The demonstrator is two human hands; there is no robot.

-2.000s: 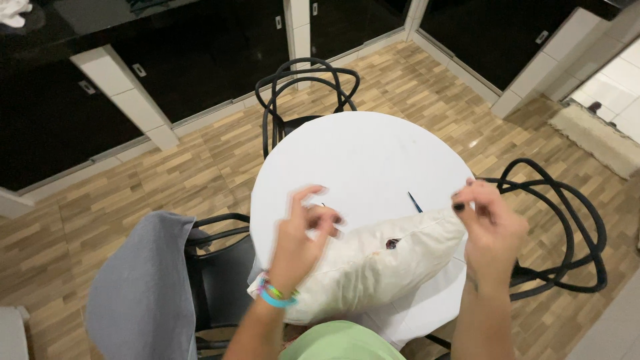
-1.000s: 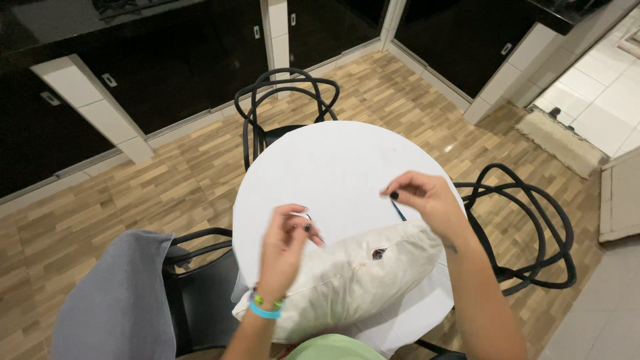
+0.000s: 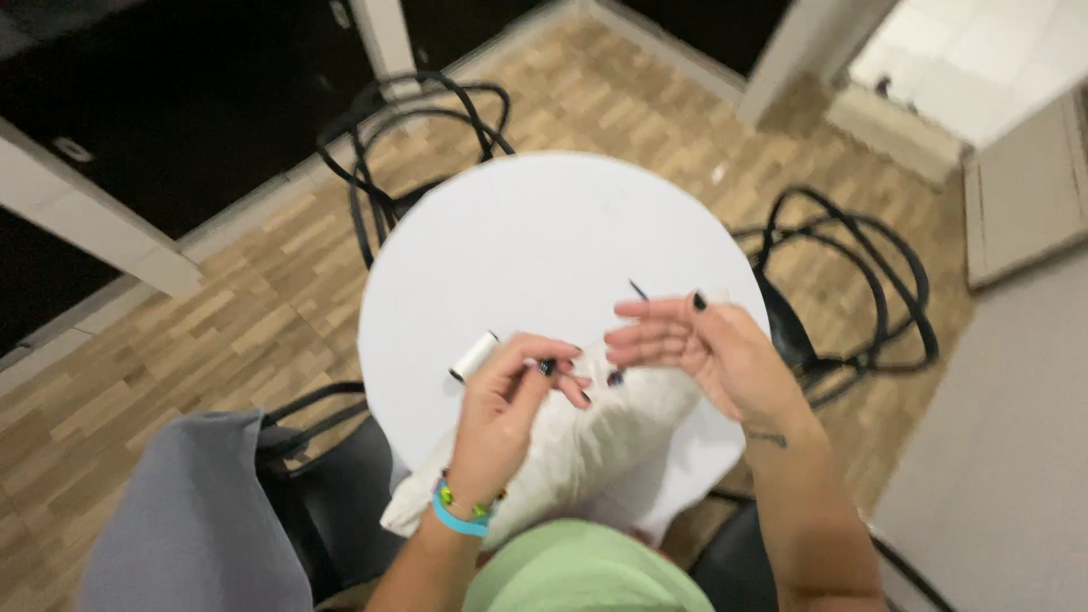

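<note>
A cream fabric bundle, cushion-like (image 3: 586, 450), lies across the near part of a round white table (image 3: 544, 229), with a small dark spot (image 3: 615, 377) on its upper side. Over its left part is my left hand (image 3: 518, 395), thumb and forefinger drawn together; whether something fine is between them cannot be told. My right hand (image 3: 701, 344) is above the right part, palm turned inward, fingers extended and holding nothing visible. Just left of my left hand lies a white spool of thread (image 3: 474, 355). A thin dark pointed tool (image 3: 638, 290) rests beyond my right fingers.
Black chairs with looped backs stand at the table's far left (image 3: 416, 127) and right (image 3: 850, 280). A grey cloth (image 3: 204, 518) hangs over another chair at the near left. Dark cabinets (image 3: 204, 93) line the far side, and a light rug (image 3: 892, 132) lies by the doorway.
My right hand has gone from pinched fingers near the dark tool to extended fingers. The white spool now shows beside my left hand. The view has shifted closer to the table.
</note>
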